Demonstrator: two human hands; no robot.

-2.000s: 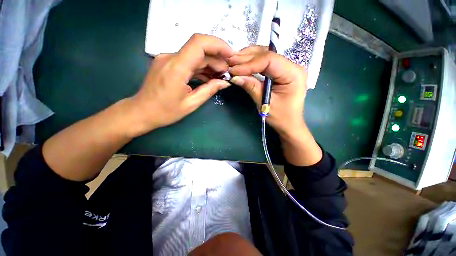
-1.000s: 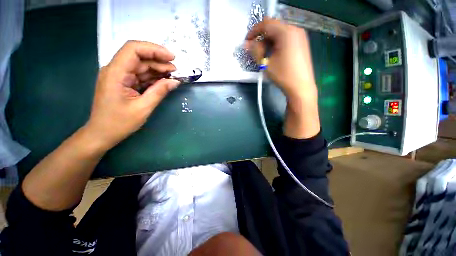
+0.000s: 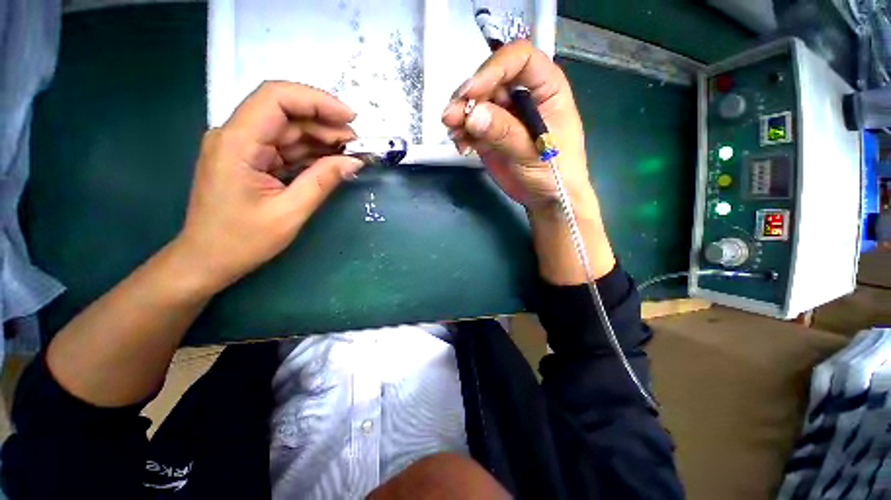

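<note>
My left hand (image 3: 269, 186) pinches a small black and silver watch case frame (image 3: 379, 149) between thumb and fingertips, over the front edge of the white parts tray (image 3: 221, 59). My right hand (image 3: 532, 127) is to its right, apart from the frame. It holds the black hose-fed pen (image 3: 529, 110) across the palm, with the brass and blue fitting toward me. A tiny silver piece (image 3: 469, 107) shows between its thumb and fingertips. Silver bits (image 3: 399, 78) lie scattered in the left tray compartment. The right compartment's heap is partly hidden by my right hand.
Small silver bits (image 3: 372, 208) lie on the green bench mat (image 3: 293, 283). The pen's thin hose (image 3: 591, 273) trails over my right sleeve. The control unit (image 3: 747, 176) with lit displays stands at right. Pale film (image 3: 24, 195) hangs at far left.
My hands have separated since the earliest frame. My right hand went to the tray's right compartment and has come back toward me, with a tiny piece now visible at its fingertips. My left hand still holds the frame.
</note>
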